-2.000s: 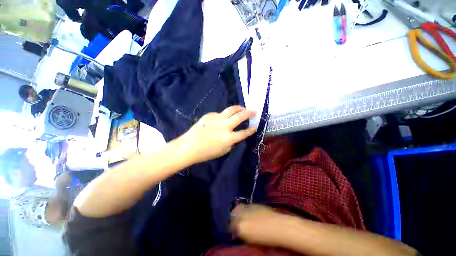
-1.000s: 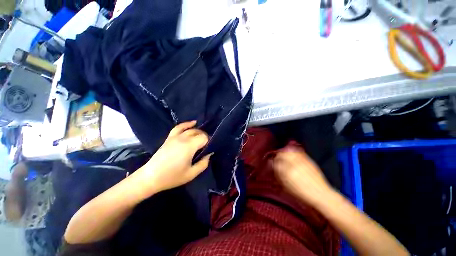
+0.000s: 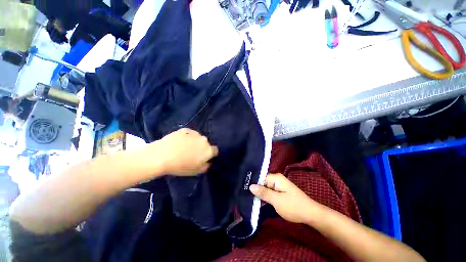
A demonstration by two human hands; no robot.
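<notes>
The navy garment (image 3: 168,87) lies from the white table down over the lap. A white strip (image 3: 266,148) runs along its right edge. A small dark label with pale print (image 3: 248,180) shows on the navy cloth beside the strip. My left hand (image 3: 189,152) is curled on the cloth left of the label, its fingertips partly hidden, with cloth bunched at them. My right hand (image 3: 278,194) pinches the white-striped edge between thumb and fingers, just right of the label.
Shears with yellow and red handles (image 3: 434,51) and pink-blue snips (image 3: 332,30) lie on the white table. A measuring scale (image 3: 368,108) edges the table. A blue crate (image 3: 391,199) stands at the right, the red checked apron (image 3: 322,189) below, a grey fan box (image 3: 46,130) at the left.
The cloth's right part has been turned, so the white strip and label now show. My right hand has come from the apron onto the strip's edge. My left hand has moved slightly up.
</notes>
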